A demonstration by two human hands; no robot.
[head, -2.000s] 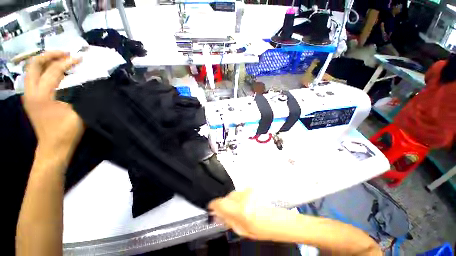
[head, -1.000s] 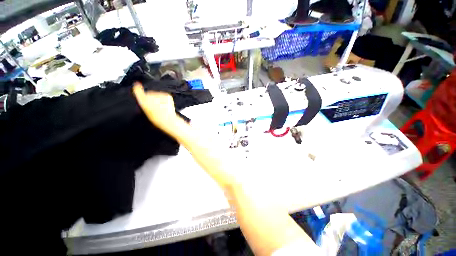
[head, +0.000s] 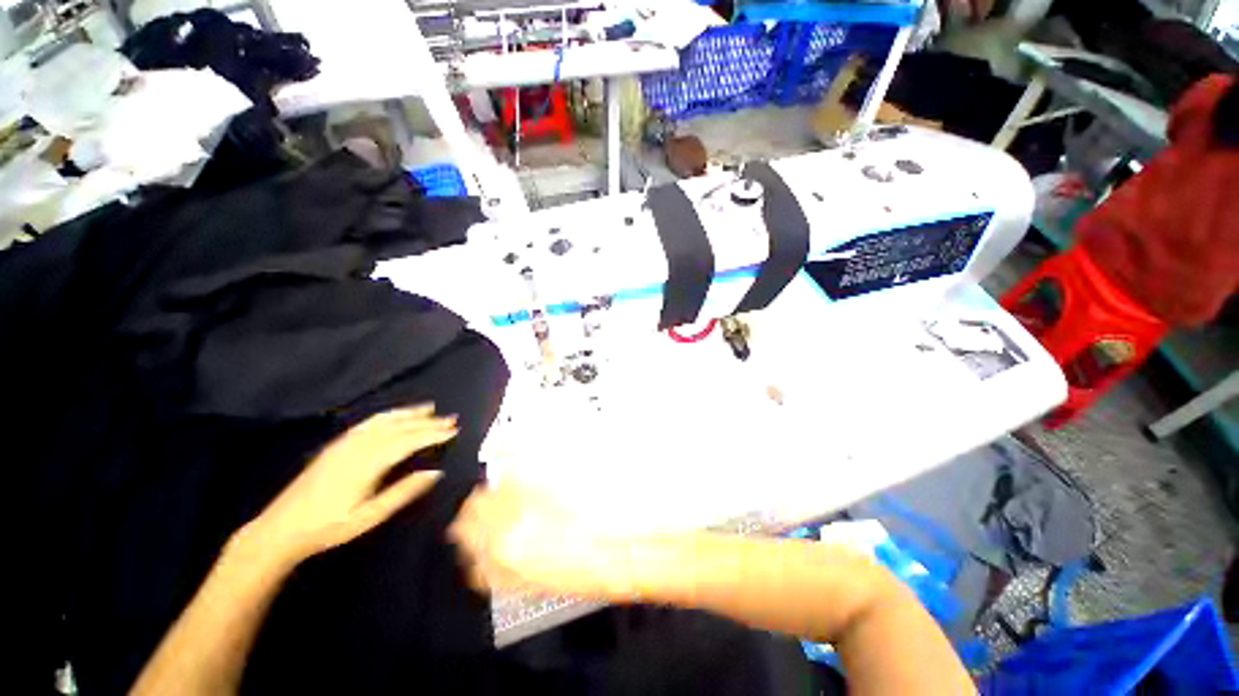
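The black garment (head: 326, 326) is heaped left of the machine and spreads over the table's front edge. My left hand (head: 340, 490) lies on it, palm down, with the fingers apart. My right hand (head: 523, 537) is at the garment's right edge, near the table front. It is blurred and overexposed, and its fingertips touch the cloth; whether they pinch it is unclear. The white machine head (head: 870, 204) stands behind and to the right. Its needle area (head: 550, 354) shows no black cloth under it.
Two black bands (head: 686, 258) hang over the machine arm. Red scissor loops (head: 693, 331) and a small brassy tool (head: 737, 337) lie beneath. A blue crate (head: 1141, 659) is at lower right. A person in red (head: 1175, 218) is by a red stool (head: 1073, 320) at right.
The garment has shifted right and now covers the left table front. My right hand has moved down from the upper cloth to its right edge. My left hand has come back into view.
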